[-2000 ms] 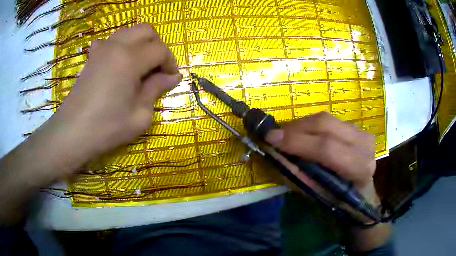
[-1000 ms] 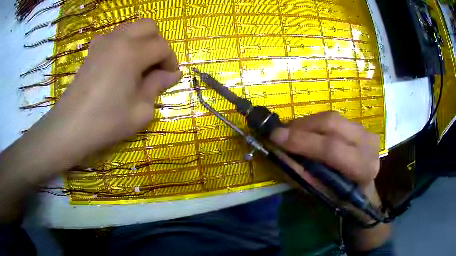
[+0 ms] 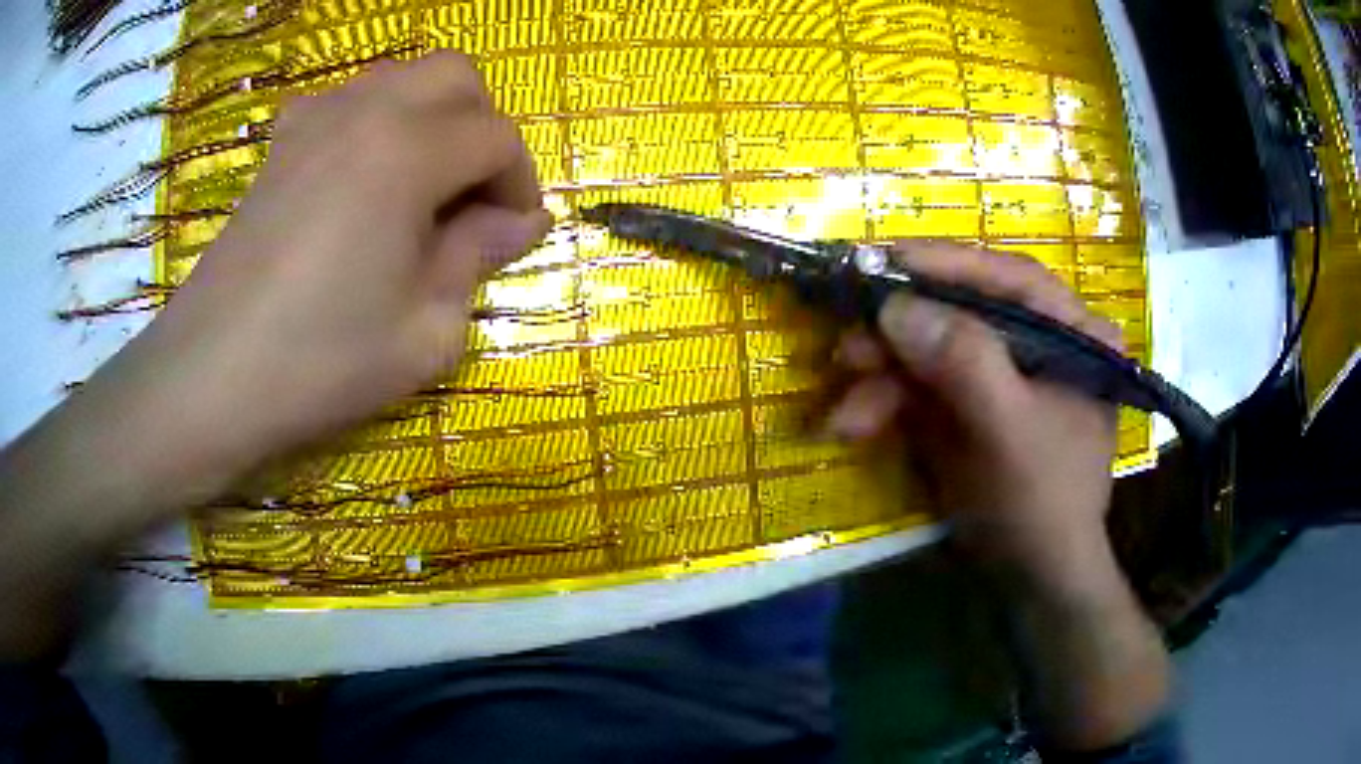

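Observation:
The yellow heater panel (image 3: 836,373) lies flat, divided into a grid of rectangles. My right hand (image 3: 1000,358) grips the black soldering iron (image 3: 746,251), its tip pointing left at a grid line just beside my left fingertips. The feed tube is not clearly told apart from the iron. My left hand (image 3: 381,224) is over the panel's left part with thumb and finger pinched together. What lies between those fingertips is too small to tell. Dark red-brown lead wires (image 3: 508,485) run across the panel's lower left, some with small white tags (image 3: 414,564).
Wire ends (image 3: 93,311) stick out past the panel's left edge over the white board (image 3: 343,645). A wire bundle (image 3: 72,21) is at the upper left. A black block (image 3: 1202,120) and cable are at the upper right, with a second yellow panel (image 3: 1337,336) at the far right.
My right hand has turned the iron from a steep slant to nearly level, and its handle end has moved up. My left hand has barely moved.

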